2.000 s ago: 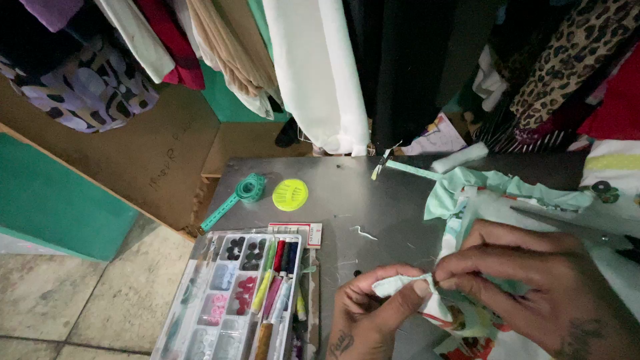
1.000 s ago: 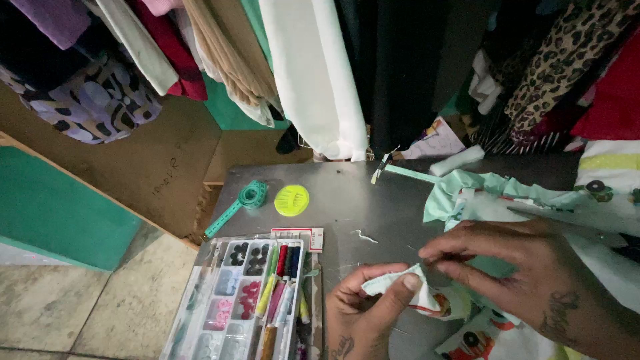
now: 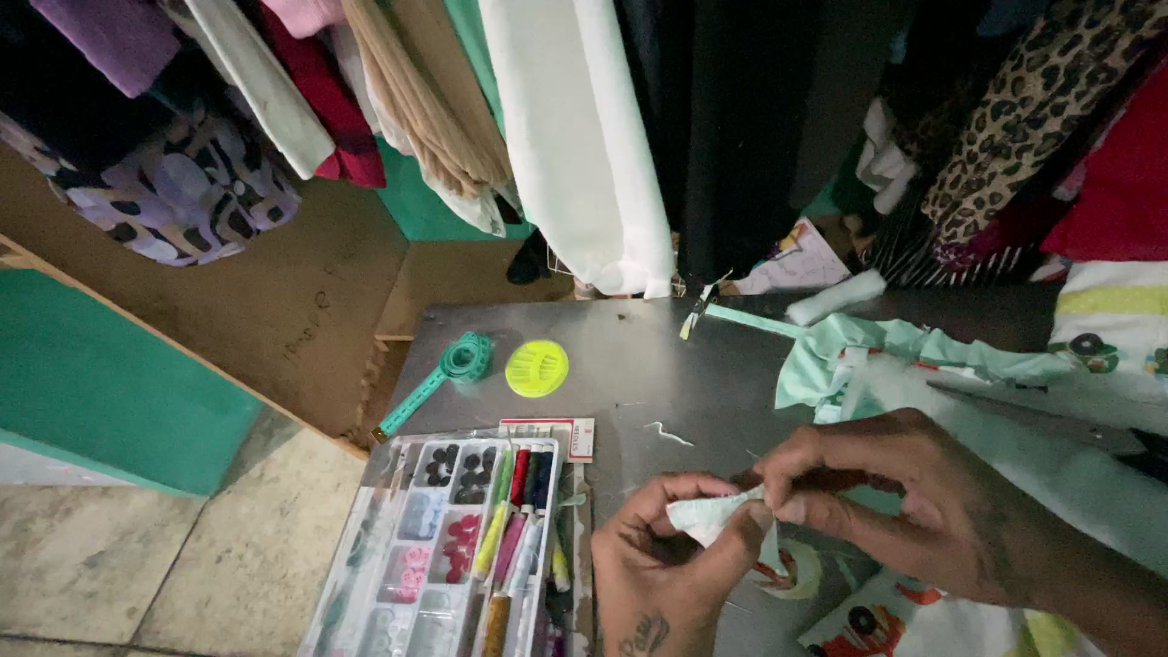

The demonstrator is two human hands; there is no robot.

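Note:
A small pale mint fabric piece [image 3: 716, 518] is pinched between the thumb and fingers of my left hand [image 3: 680, 566]. At its right edge, the thumb and forefinger of my right hand [image 3: 876, 506] press together on the same fabric; whether they hold a needle is too small to tell. Below the hands lies printed white fabric [image 3: 922, 607] with orange and black shapes. Behind my right hand are a mint ruffled fabric [image 3: 812, 365] and white batting [image 3: 985, 411], with dark scissors [image 3: 1031, 411] lying across them.
A clear compartment box [image 3: 429, 547] of buttons and thread spools stands at the left front, beside a needle packet [image 3: 579, 438]. Behind it lie a green tape measure [image 3: 465, 358] and a yellow-green disc [image 3: 537, 369]. A thread scrap [image 3: 671, 434] is on the dark table. Clothes hang beyond.
My right hand has moved in from just above the fabric piece to its right edge, close against my left fingers. My left hand keeps its hold on the piece.

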